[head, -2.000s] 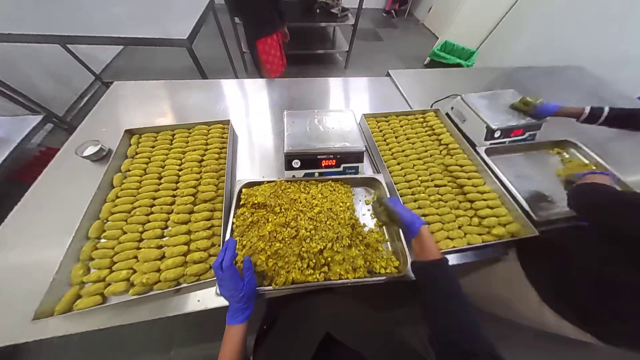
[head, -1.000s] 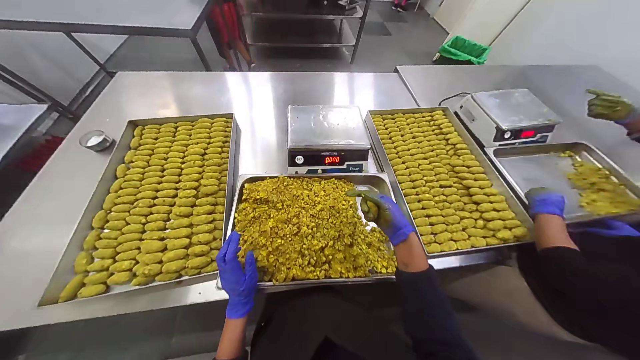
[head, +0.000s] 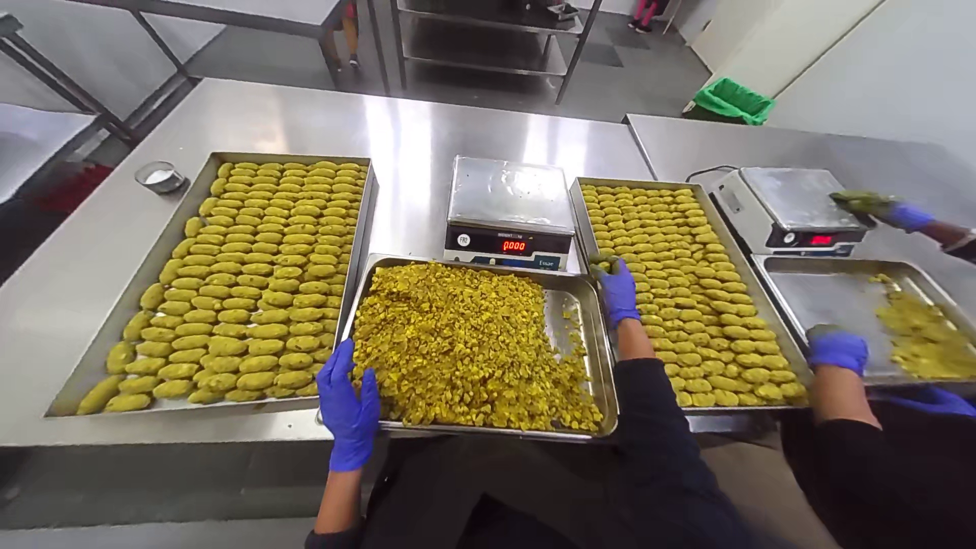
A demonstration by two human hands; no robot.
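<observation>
My left hand, in a blue glove, rests at the left rim of a metal tray that holds a heap of crumbly yellow-green mixture. My right hand, its glove fingertips coated green, is at that tray's right rim, beside the right tray of shaped rolls; whether it grips the rim or anything else cannot be told. Behind the mixture stands a digital scale with a bare platform and a lit display. A larger tray of oblong green rolls in rows lies on the left.
A small glass bowl with white contents stands at the back left of the steel table. On the right, a co-worker's gloved hands are near a second scale and a tray of mixture. A green-lined bin stands beyond.
My right hand has moved from over the mixture to the tray's right rim. My left hand stays at the left rim. One co-worker hand has moved to the second scale.
</observation>
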